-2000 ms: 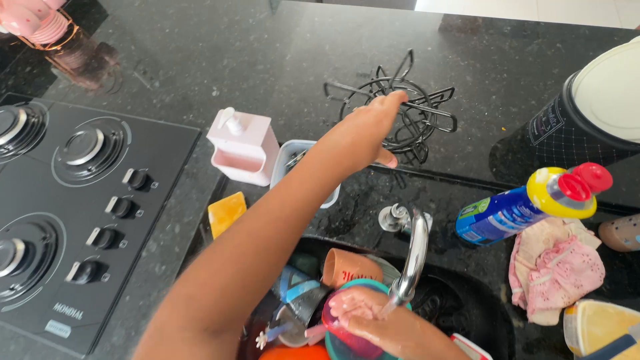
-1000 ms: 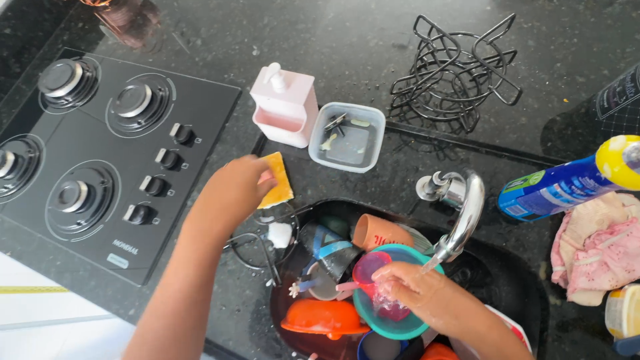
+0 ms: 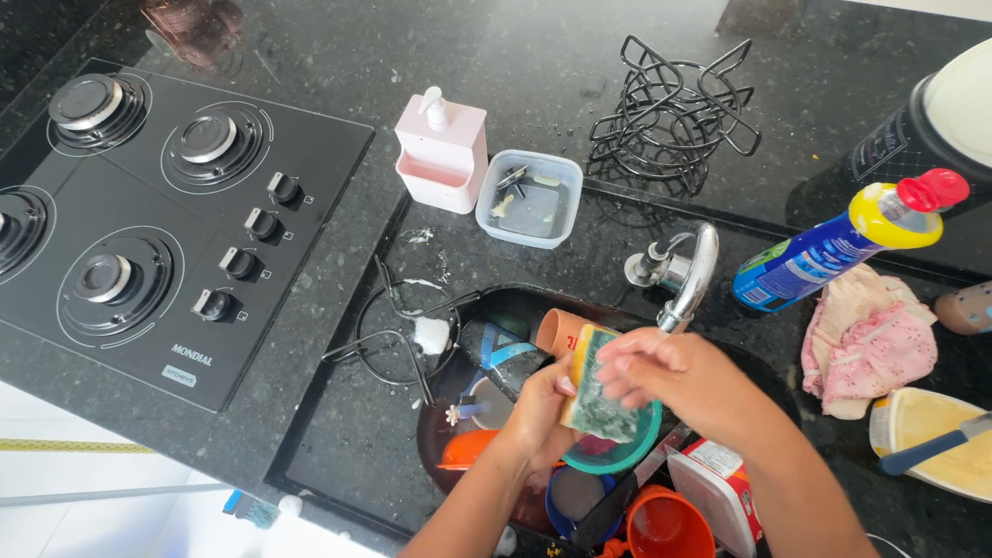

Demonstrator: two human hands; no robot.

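Note:
My left hand (image 3: 542, 418) grips a yellow and green scrub sponge (image 3: 601, 387), which has suds on its green side, over the sink. My right hand (image 3: 659, 372) is at the sponge's right side, just below the chrome faucet (image 3: 694, 271), its fingers apart; whether they touch the sponge is hard to tell. Beneath the hands, a teal bowl (image 3: 649, 442) holds something pink. Around it in the sink are a terracotta-coloured cup (image 3: 556, 332), an orange item (image 3: 467, 449), a red-orange cup (image 3: 670, 527) and a knife (image 3: 612, 508). A wire burner grate (image 3: 360, 349) with a foamy white lump (image 3: 432, 335) lies left of the sink.
Behind the sink stand a pink soap dispenser (image 3: 443, 147), a clear plastic container (image 3: 529, 198) and stacked wire burner grates (image 3: 674, 116). A blue bottle (image 3: 814, 248), a pink cloth (image 3: 876, 341) and a tub with a knife across it (image 3: 930, 442) are at right. A gas cooktop (image 3: 186, 310) is at left.
The sponge, seen on the counter beside the sink a second ago, is in my left hand over the bowl. My left hand has moved right, near my right hand.

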